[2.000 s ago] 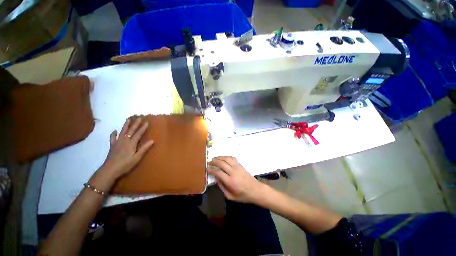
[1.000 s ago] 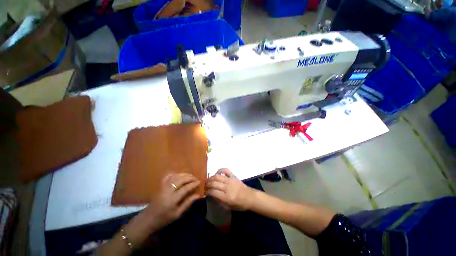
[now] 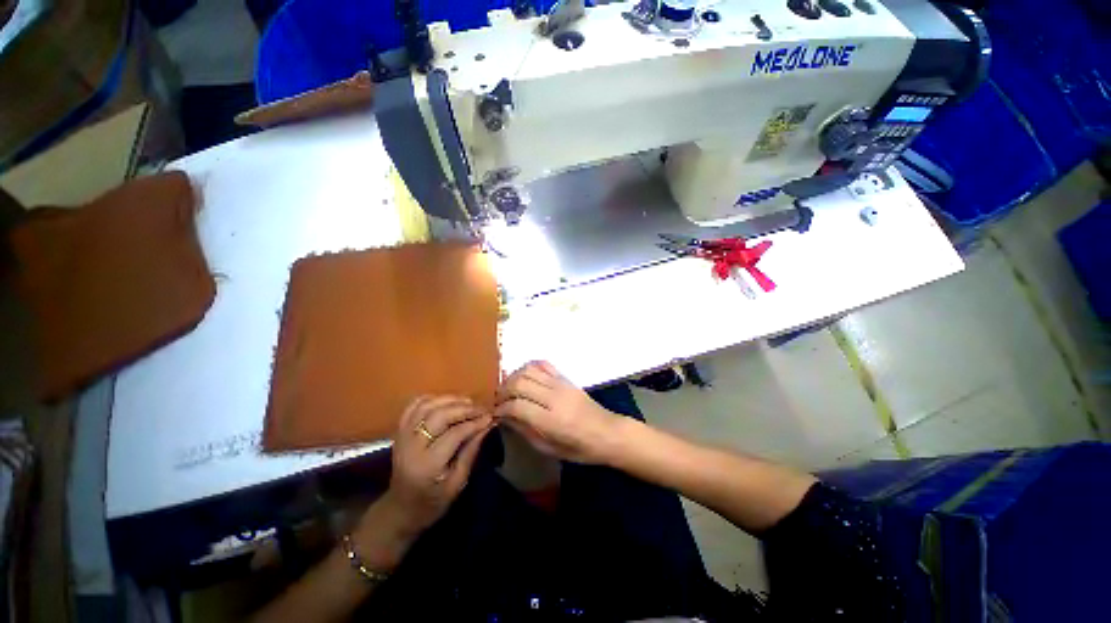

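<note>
A tan-brown panel (image 3: 378,341) lies flat on the white table, its far right corner under the lit needle area of the sewing machine (image 3: 609,110). My left hand (image 3: 441,453) pinches the panel's near right corner from the left. My right hand (image 3: 554,411) pinches the same corner from the right, fingertips close to the left hand's. The corner itself is mostly hidden by the fingers.
A stack of brown panels (image 3: 116,280) lies at the left table edge. Red-handled snips (image 3: 735,258) lie on the table under the arm. A brown piece (image 3: 311,100) and a blue bin (image 3: 305,49) are behind the machine head. Cartons stand at far left.
My left hand has moved from lying flat on the panel's left part to its near right corner, where my right hand also grips. The view has shifted, so the machine appears higher and larger.
</note>
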